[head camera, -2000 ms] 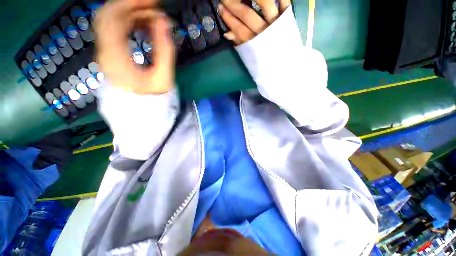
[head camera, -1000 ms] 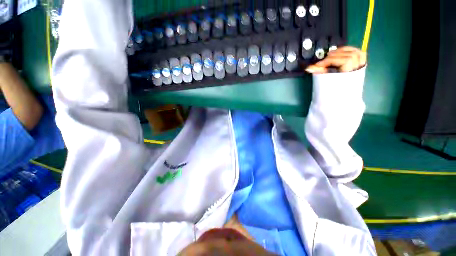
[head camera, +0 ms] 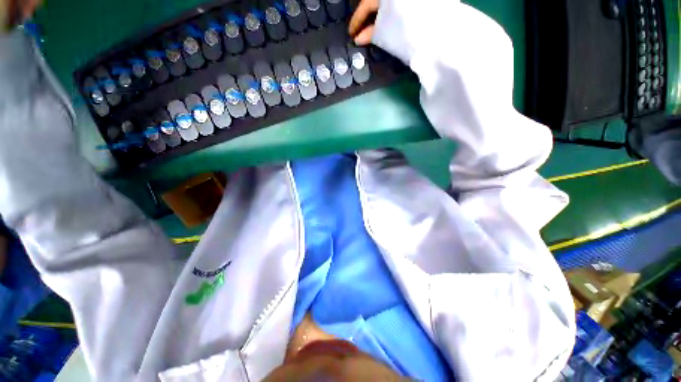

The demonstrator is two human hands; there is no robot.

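The long black tray [head camera: 224,76] lies tilted in front of me, its left end nearer. It holds two rows of dark grey oval housings [head camera: 256,104], each with a round whitish disc. Bright-blue strips [head camera: 131,139] cross many of them, mostly towards the left, and stick out past the left end. My right hand [head camera: 364,22] is at the right part of the tray, fingertips by the upper row; what it grips is hidden. My left hand [head camera: 16,10] is blurred and cut off at the top left corner, away from the tray, with a small blue bit beside it.
The bench is green with yellow lines. A large black case [head camera: 571,67] stands to the right, beside a black tray of small round parts [head camera: 648,56]. A small open cardboard box [head camera: 196,198] is below the work tray. Cardboard boxes [head camera: 601,287] are at the lower right.
My left hand has gone from over the tray to the far top left. My right hand stays by the tray's right part. The view has shifted and turned, so the tray appears more tilted.
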